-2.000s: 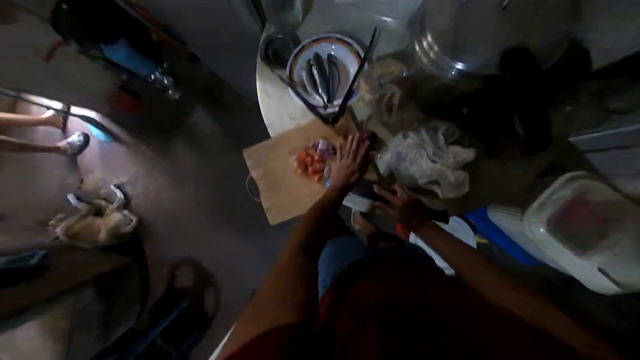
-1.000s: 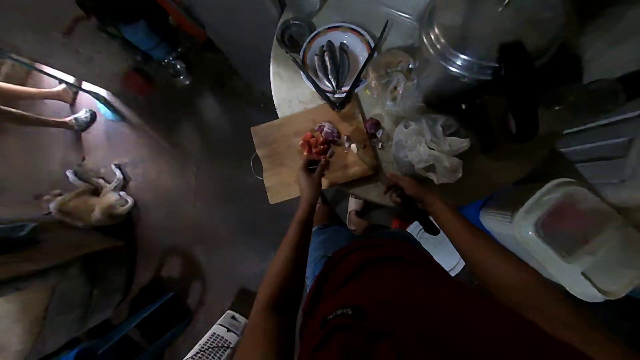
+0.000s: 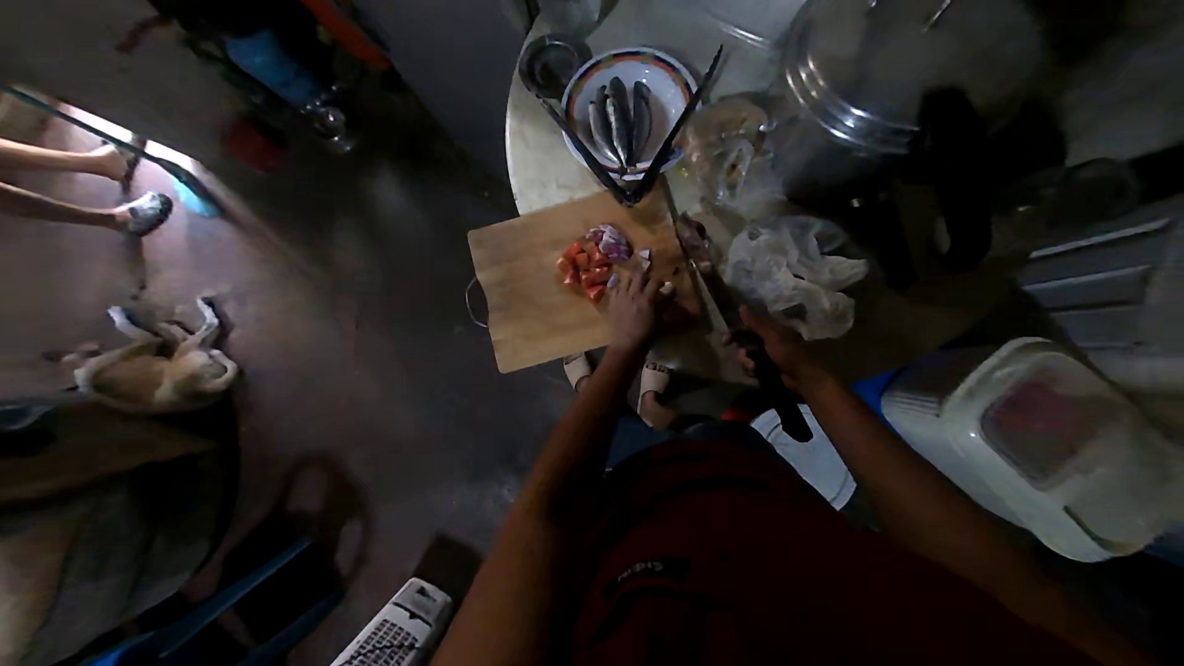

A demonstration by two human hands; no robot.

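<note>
My left hand [image 3: 633, 301] reaches onto the wooden cutting board [image 3: 523, 319], its fingers at white pieces beside the chopped onion [image 3: 610, 241]; whether it holds a piece cannot be told. Chopped red tomato [image 3: 585, 267] lies in a heap just left of the fingers. My right hand [image 3: 775, 347] grips the black handle of a knife [image 3: 714, 282], whose blade points up along the board's right edge. Beyond the board, whole fish [image 3: 620, 120] lie in a rimmed bowl [image 3: 571, 92], with dark open tongs [image 3: 629, 197] resting across it.
A crumpled clear plastic bag [image 3: 795, 277] lies right of the knife. Behind it stands a large metal pot [image 3: 832, 111]. A lidded plastic container [image 3: 1045, 444] is at the right. On the floor at left, a dog [image 3: 157, 370] lies near a person's feet [image 3: 139, 208].
My left hand has moved from the near edge of the tomato heap to the white pieces at its right. The knife in my right hand now shows plainly beside the board.
</note>
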